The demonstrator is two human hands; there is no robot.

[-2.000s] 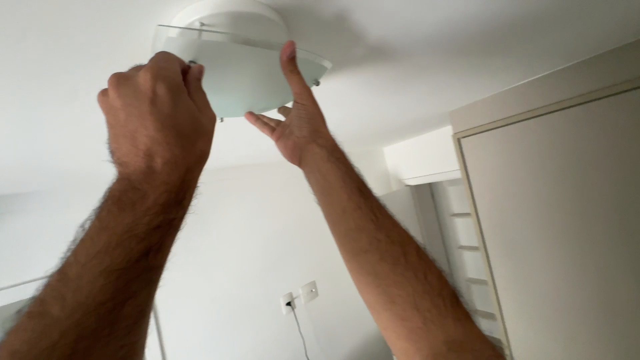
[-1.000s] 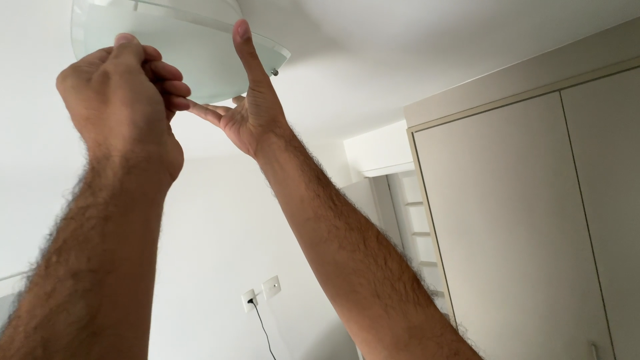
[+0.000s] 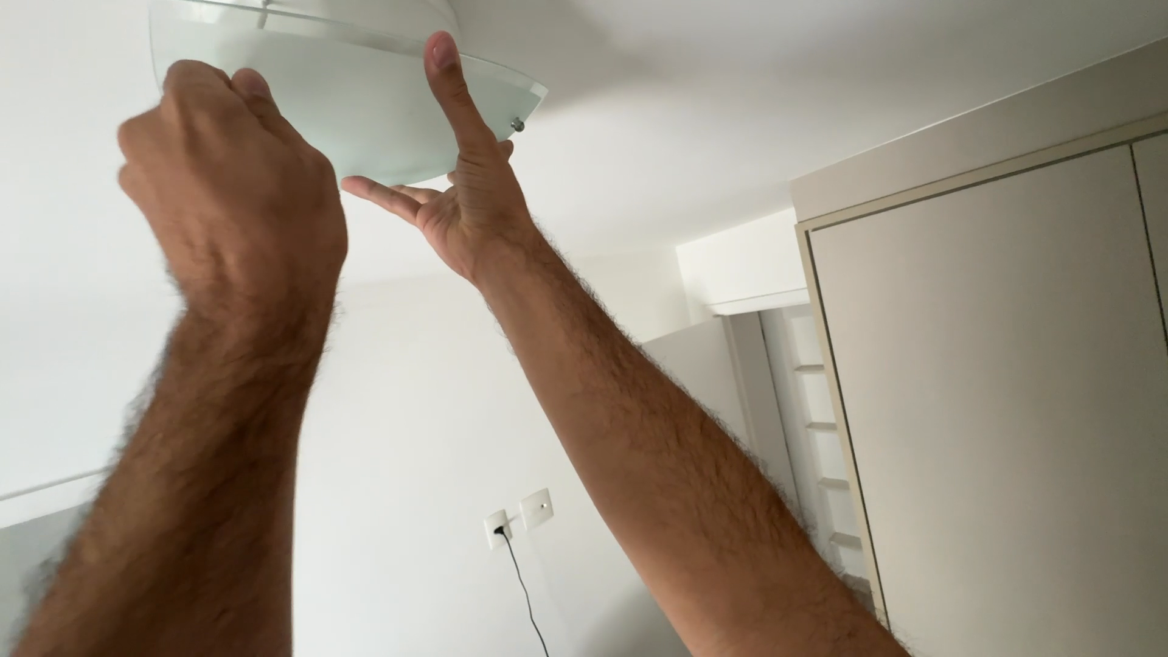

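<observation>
A frosted glass lampshade (image 3: 365, 100) with a clear rim hangs at the ceiling, top left of the view. A small metal knob (image 3: 518, 125) sits near its right corner. My right hand (image 3: 470, 182) supports the shade from below, thumb raised along its face and fingers spread at its underside. At the shade's left part is my left hand (image 3: 233, 182), its fingers curled and its back towards the view. The fingertips are hidden, so whether they pinch anything is unclear. Part of the round white lamp base (image 3: 415, 11) shows behind the glass.
A beige wardrobe (image 3: 985, 392) stands at the right, its top trim close under the ceiling. Beside it are a doorway and a panelled white surface (image 3: 817, 392). Low on the white wall, a socket (image 3: 497, 529) holds a plug with a dark cable (image 3: 525, 589); another wall plate (image 3: 537, 508) is beside it.
My left hand has turned: its curled fingers showed a second ago, and now its back does. My right hand stays at the shade. The view has shifted somewhat.
</observation>
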